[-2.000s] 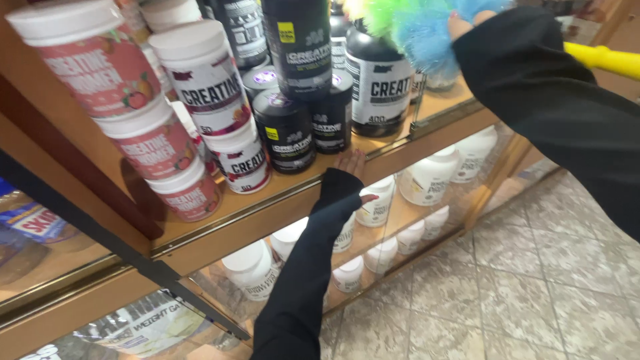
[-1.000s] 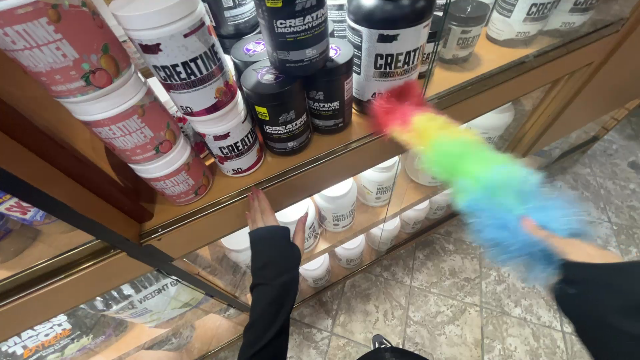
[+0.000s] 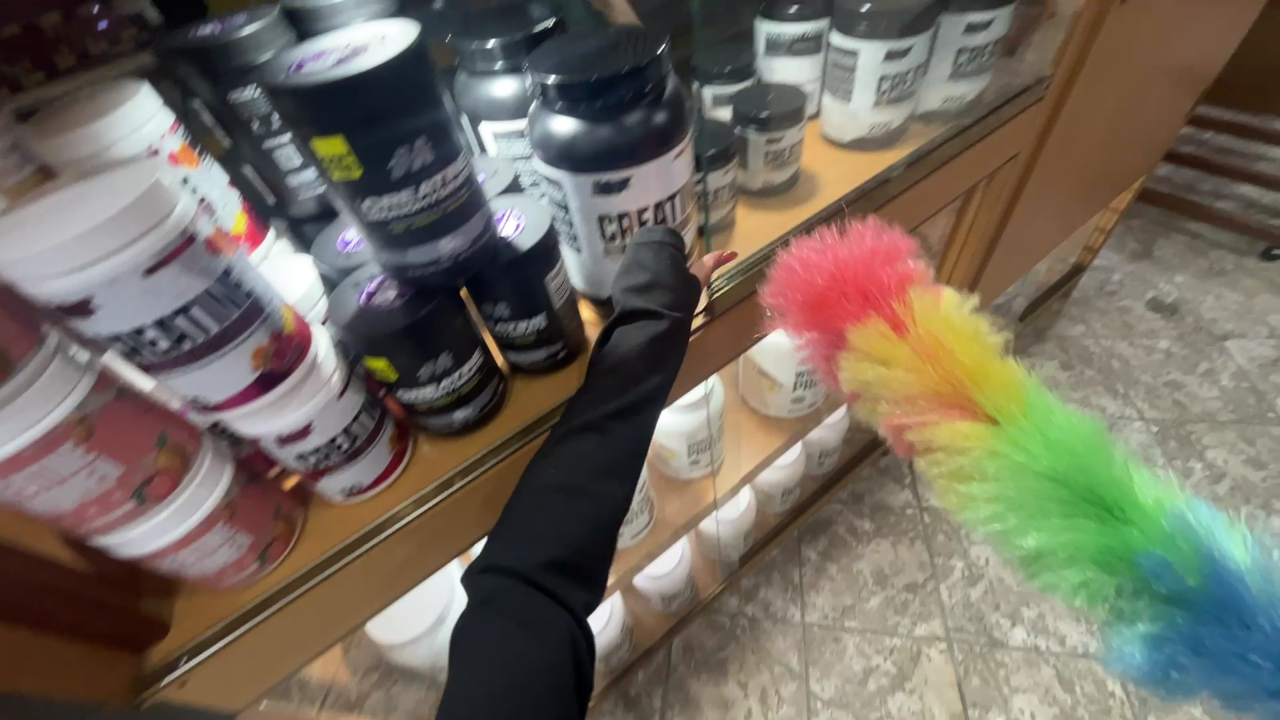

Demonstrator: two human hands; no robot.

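Observation:
My left hand point(image 3: 712, 270), mostly hidden by its black sleeve, is at the wooden shelf edge beside a large black creatine tub point(image 3: 612, 160); its grip cannot be made out. A rainbow feather duster point(image 3: 1010, 440) hangs over the floor at the right, its red tip near the shelf edge. My right hand is out of the frame. Left of my forearm stand stacked black creatine tubs point(image 3: 425, 350), white creatine tubs point(image 3: 330, 420) and pink tubs point(image 3: 215, 520).
Smaller black-lidded jars point(image 3: 770, 140) stand behind a glass pane further right. White protein tubs point(image 3: 690, 430) fill the lower shelves behind glass. A wooden cabinet side point(image 3: 1130, 130) rises at the right above the tiled floor point(image 3: 860, 600).
My left hand has moved right along the shelf edge to the large black tub. The duster has swung away from that tub, and my right hand has left the view.

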